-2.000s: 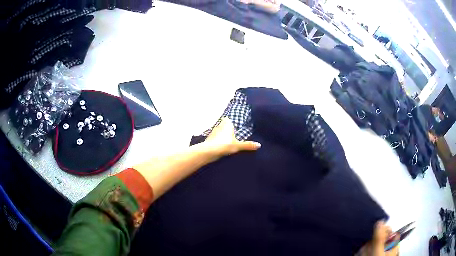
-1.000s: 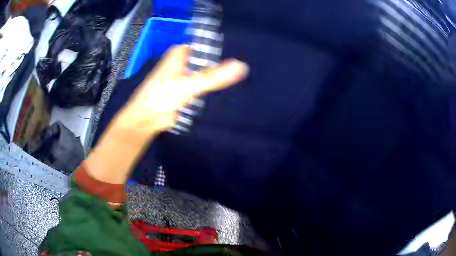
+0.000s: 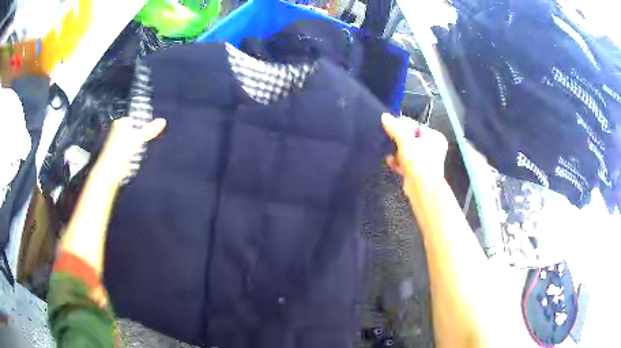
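Observation:
A navy quilted vest (image 3: pixel 272 183) is held spread out in front of me, its neck end away from me. Black-and-white check shows at the neck and at the left armhole. A tiny pale spot shows low on its front. My left hand (image 3: pixel 133 139) grips the left armhole edge, thumb on top. My right hand (image 3: pixel 408 146) grips the right armhole edge. A small red spot shows at the right hand; I cannot tell what it is.
A blue crate (image 3: pixel 238 24) with dark garments stands beyond the vest. Dark garments (image 3: pixel 538 95) with check trim lie on the table at right. A clear bag (image 3: pixel 521 217) and a red-edged button mat (image 3: pixel 533 309) lie at lower right. Black plastic (image 3: pixel 75 122) is at left.
The view has turned from the table down to the crate side. The vest has been carried off the table and now hangs spread. My right hand has come into view, gripping its right edge.

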